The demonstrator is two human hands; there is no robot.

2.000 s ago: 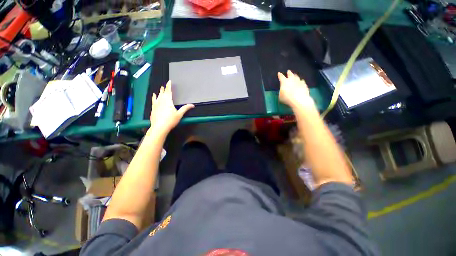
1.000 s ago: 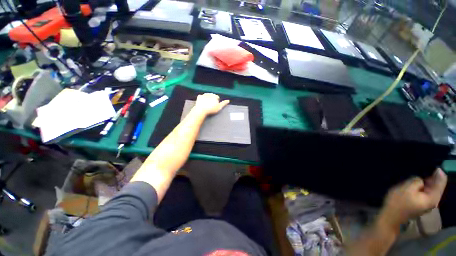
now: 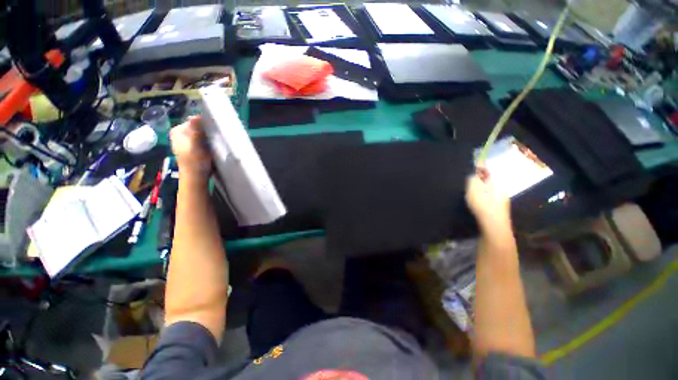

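My left hand (image 3: 192, 148) grips the closed laptop (image 3: 241, 159) by its left edge and holds it tilted up on its side above the bench. My fingers are partly hidden behind it. My right hand (image 3: 487, 194) holds a thin black mat (image 3: 401, 197) by its right edge. This mat reaches over the bench's front edge, its left part over another black mat (image 3: 297, 167) lying on the bench. The laptop's underside and far face cannot be told apart in the blur.
Loose white papers (image 3: 83, 221) and markers (image 3: 152, 194) lie at bench left. A red bag (image 3: 299, 76) sits behind the mats. Several laptops line the back. A yellow cord (image 3: 526, 87) hangs at right, above a shiny panel (image 3: 517, 169). A beige stool (image 3: 606, 249) stands at lower right.
The laptop has gone from lying flat under my left hand to being held up on its side. My right hand has brought the black mat leftward, beside and over the bench mat.
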